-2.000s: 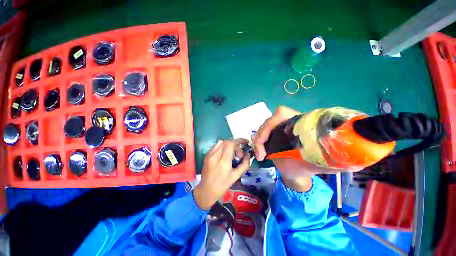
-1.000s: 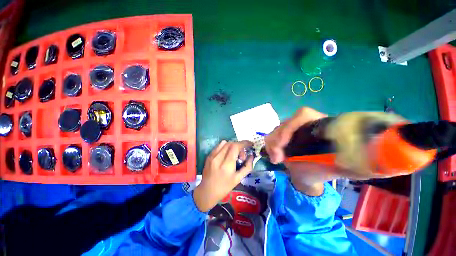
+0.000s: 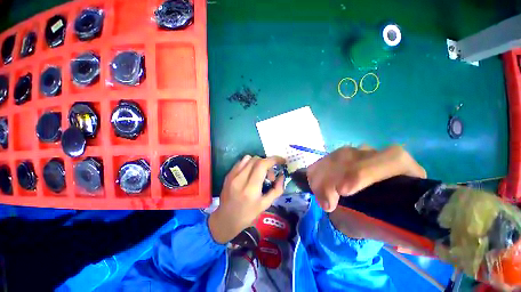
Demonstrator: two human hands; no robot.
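Observation:
My left hand (image 3: 243,197) holds a small dark and silvery watch case (image 3: 275,175) between thumb and fingers at the bench's near edge. My right hand (image 3: 360,174) grips a long black and orange electric screwdriver (image 3: 394,202), with yellowish tape toward its cable end at the lower right. Its narrow end points left at the case; my fingers and the blur hide whether the tip touches it. A white dotted paper sheet (image 3: 288,132) lies just beyond both hands, with a blue stick (image 3: 308,149) on it. Tiny black screws (image 3: 244,97) are scattered on the green top.
A red-orange foam tray (image 3: 178,122) with wrapped dark discs fills the left. Two yellow rings (image 3: 369,83) and a green spool with a white top (image 3: 392,35) lie beyond the paper. A small round part (image 3: 455,127) lies at right, below a grey metal post (image 3: 500,40).
The screwdriver has swung so its rear end sits lower and farther right, and my right hand's grip has shifted. More of the blue stick shows. The view has shifted; my left hand still holds the case.

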